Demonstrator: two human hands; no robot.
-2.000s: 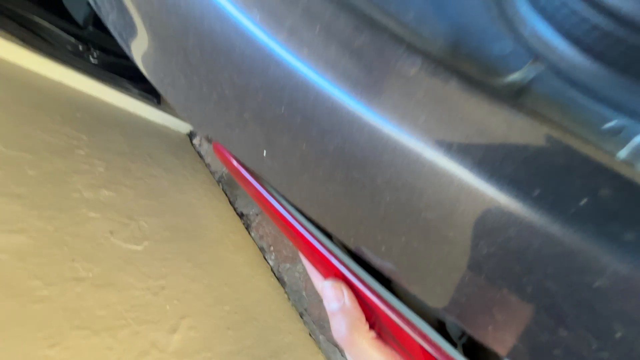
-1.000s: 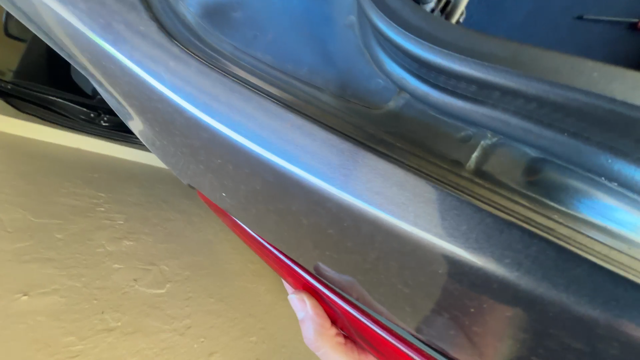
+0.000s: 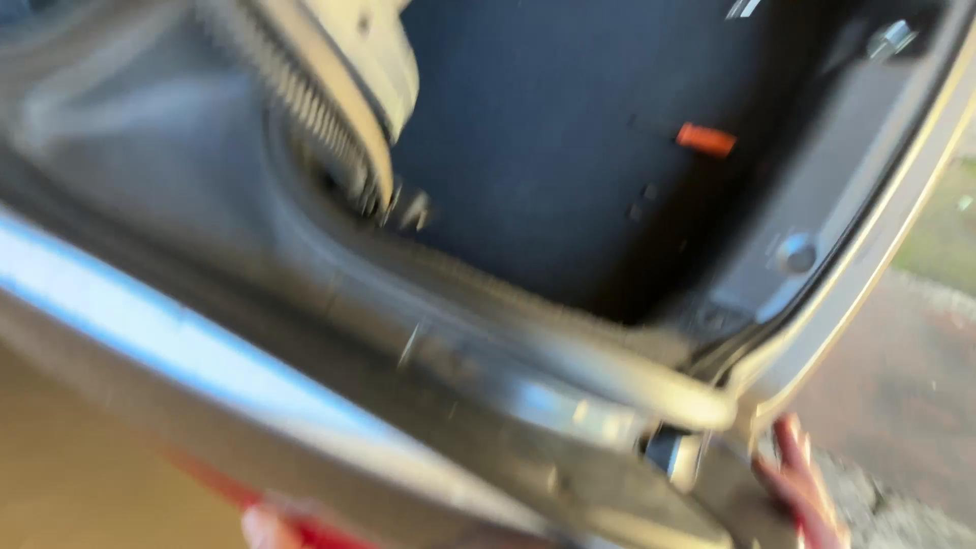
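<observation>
My left hand [image 3: 268, 528] shows only as a blurred fingertip at the bottom left, on the edge of a red tail light lens [image 3: 328, 534] at the car's outer body panel [image 3: 252, 435]. The rest of that hand is out of the frame. At the lower right, my right hand [image 3: 804, 488] is at the rear corner of the car, by the edge of the trunk opening, with some fingers apart. A trace of red shows beside it; whether it grips anything is unclear through the blur.
The open trunk's dark floor [image 3: 518, 145] holds an orange-handled screwdriver [image 3: 706, 140] and small dark pieces. A rubber seal [image 3: 534, 335] edges the opening. A tan wall [image 3: 53, 450] stands close beside the car; paving [image 3: 900, 358] lies at the right.
The view has swung right over the trunk. My right hand has come into view at the car's rear corner. My left hand remains at the red lens.
</observation>
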